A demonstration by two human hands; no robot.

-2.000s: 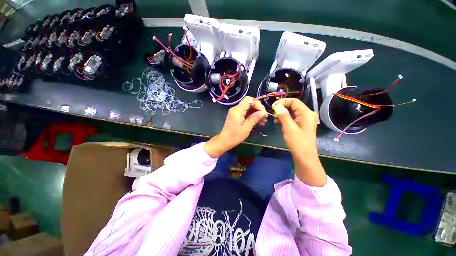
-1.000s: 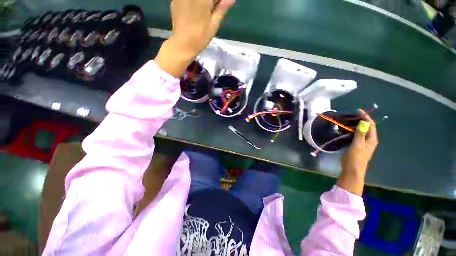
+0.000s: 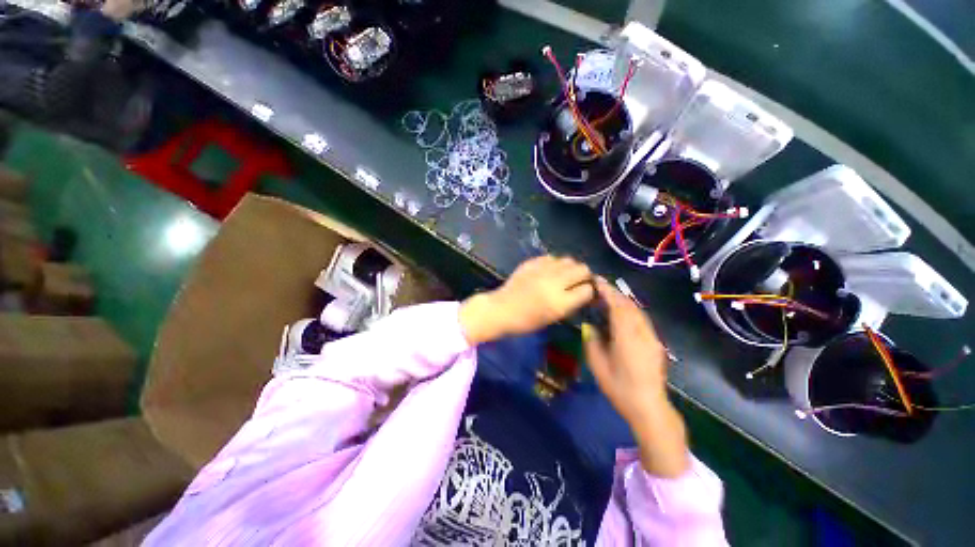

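Observation:
My left hand (image 3: 535, 297) and my right hand (image 3: 629, 358) meet at the bench's near edge. Their fingers close around a small dark object (image 3: 594, 312), mostly hidden by them. A yellow band shows at my right hand's fingers. Beyond them four white camera housings with black open interiors stand in a slanting row: one at the far left (image 3: 583, 160), the second (image 3: 661, 222), the third (image 3: 791, 283) and the nearest right (image 3: 871, 390). Red, orange and dark wires stick out of them. A thin tool is partly hidden behind my right hand.
Translucent loops (image 3: 465, 160) lie tangled left of the housings, beside a loose black camera module (image 3: 508, 91). More modules (image 3: 364, 48) stand upper left. Small white parts line the bench edge. A brown carton (image 3: 225, 321) holds white cameras; a red stool (image 3: 203, 160) stands beyond.
The view has turned, so the housings appear further right. My left hand has come back from the far side, my right hand has left the rightmost housing, and both now hold the dark object.

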